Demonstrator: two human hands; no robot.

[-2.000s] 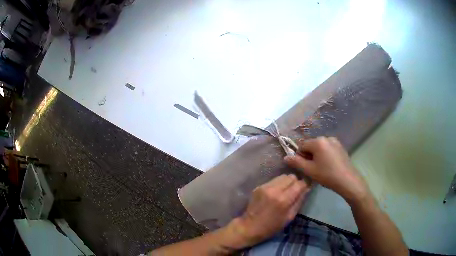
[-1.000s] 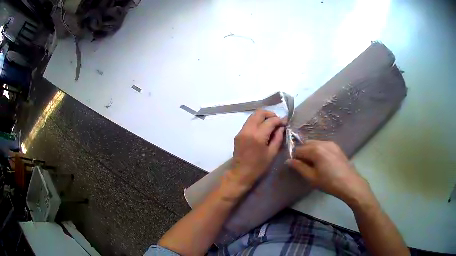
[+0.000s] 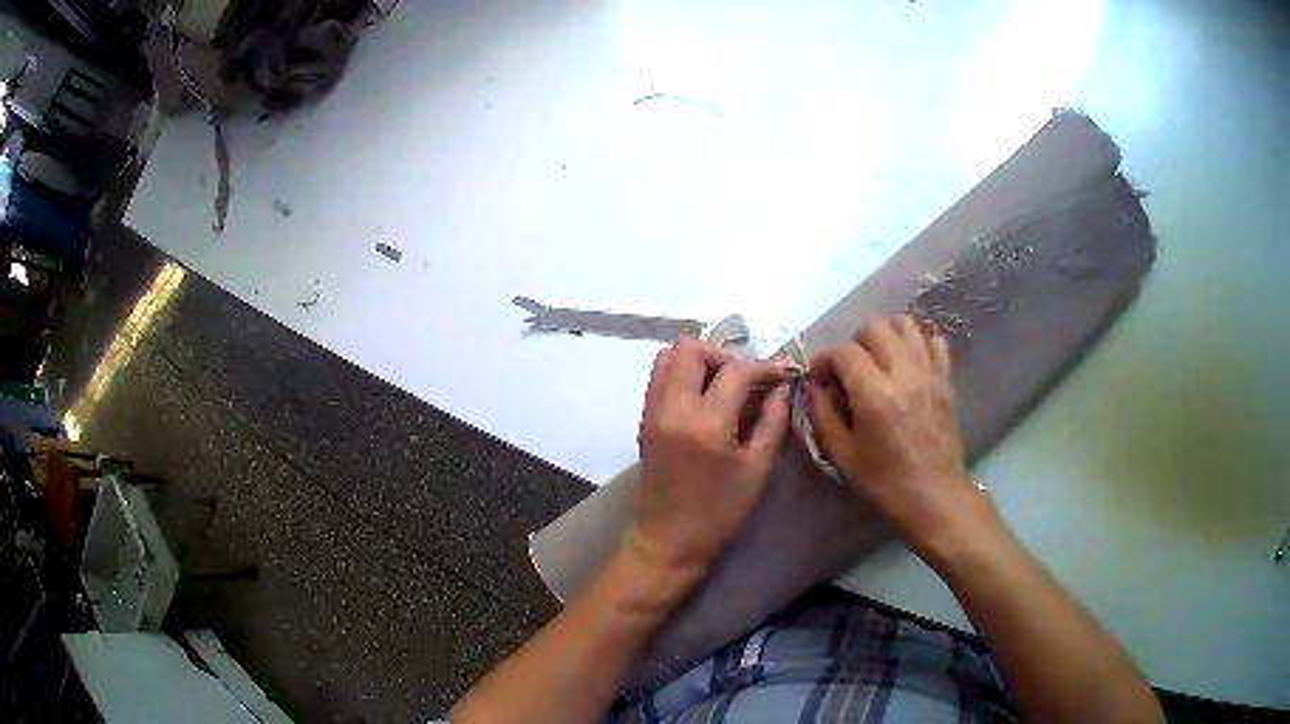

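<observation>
A grey-brown rolled bundle of cut panels [image 3: 1040, 241] lies diagonally across the white table's near edge, with frayed edges at its upper right end. A pale tie strip [image 3: 623, 324] crosses its middle, and its loose tail lies on the table to the left. My left hand [image 3: 715, 439] and my right hand [image 3: 891, 417] are both bare and meet at the middle of the bundle. Their fingertips pinch the strip there. The exact knot is partly hidden by the fingers.
The white table [image 3: 467, 184] holds small scraps [image 3: 388, 252] and a thin thread. A pile of dark brown bundles [image 3: 290, 50] is at the upper left, with a hanging strip [image 3: 219, 170]. Speckled floor [image 3: 340, 467] and a white bin [image 3: 128, 552] are at the lower left.
My left hand first moved up from the near side of the bundle to the strip. My right hand has shifted slightly up. The strip's loose tail now lies flatter towards the left.
</observation>
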